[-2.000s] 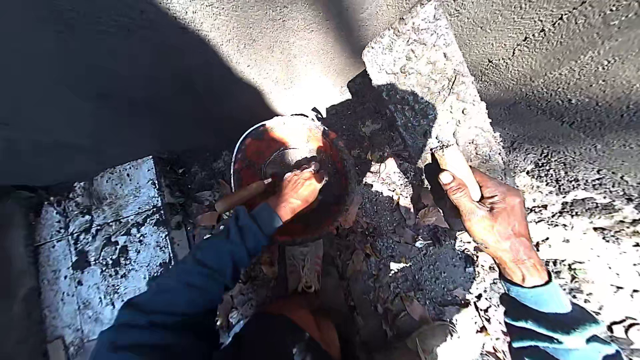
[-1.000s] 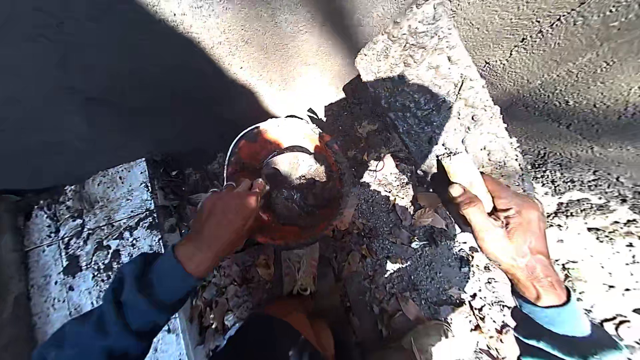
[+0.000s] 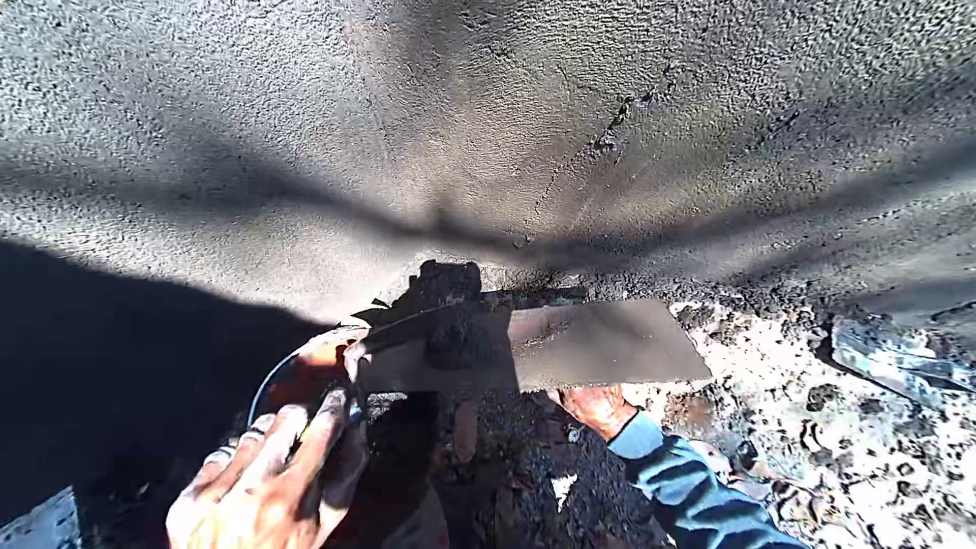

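Observation:
A long, flat, grey rectangular blade of a plastering trowel (image 3: 602, 343) spans the middle of the view, its left part in shadow. My right hand (image 3: 598, 408) is at its lower edge, fingers closed behind the blade; the handle is hidden. My left hand (image 3: 267, 473) is at lower left, back up, fingertips close to the blade's left end. Whether it touches the blade or holds anything is unclear. Just beyond the left fingers shows an orange bucket (image 3: 309, 374) with a thin wire handle, partly covered by the hand.
A rough rendered wall (image 3: 473, 152) with a diagonal crack fills the upper view. Splattered pale ground (image 3: 839, 442) lies at right, with a crumpled bluish sheet (image 3: 892, 358) near the wall. The corner of a pale board (image 3: 46, 522) shows at lower left.
The view has tilted up towards the wall. The trowel blade now lies across the view in front of my right hand, where a light wooden handle showed before. My left hand has left the bucket's interior.

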